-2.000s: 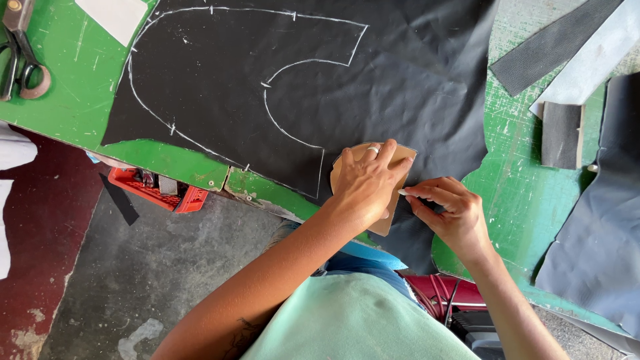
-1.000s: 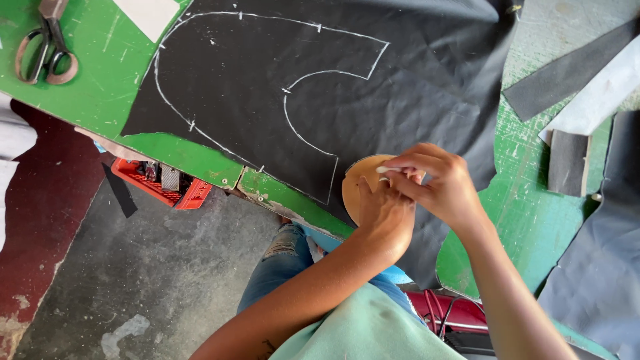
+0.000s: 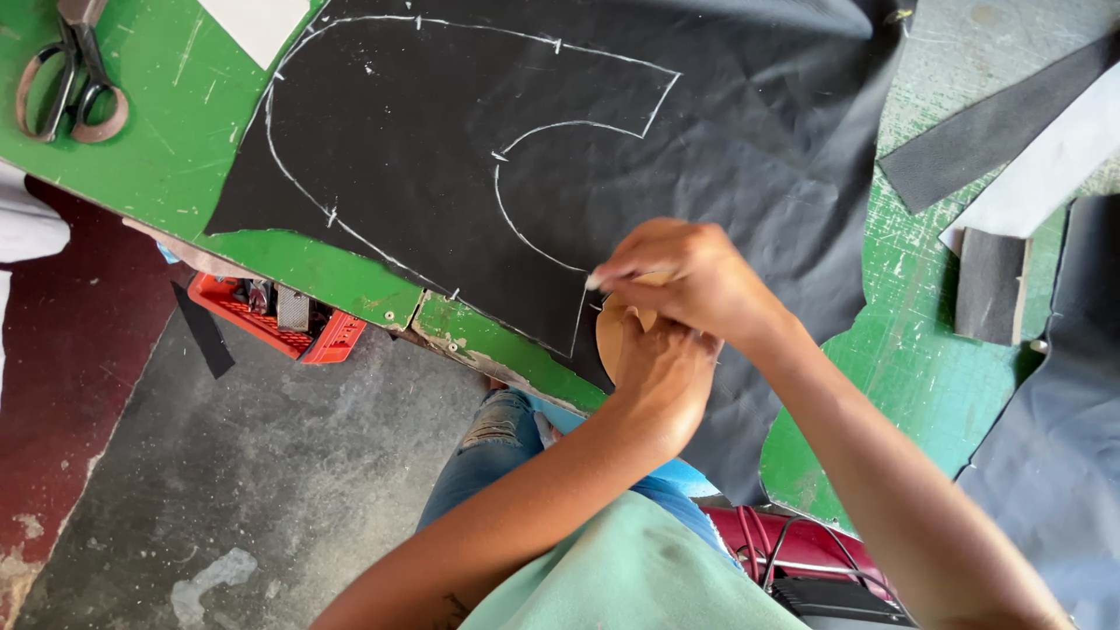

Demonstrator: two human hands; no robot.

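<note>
Black leather-like sheet material (image 3: 744,175) lies over the green table, bearing a curved white outline with short tick marks. A rounded tan template (image 3: 612,346) rests on it, close to the lower right end of that outline. My left hand (image 3: 661,372) presses the template flat, with its fingers partly hidden under the other hand. Above it, my right hand (image 3: 682,276) pinches a small white marking piece (image 3: 594,283), probably chalk, at the template's upper left edge. A short white mark shows beside that edge.
Black-handled scissors (image 3: 79,83) and a white piece (image 3: 258,26) lie at upper left. A red basket (image 3: 337,337) with metal items sits below the table edge (image 3: 420,319). Dark strips (image 3: 989,131), a white strip (image 3: 1041,157) and another dark sheet (image 3: 1067,367) are at right.
My right hand has gone from the template's right side, across its top, to its upper left edge. My left hand stays on the template. The view has shifted somewhat.
</note>
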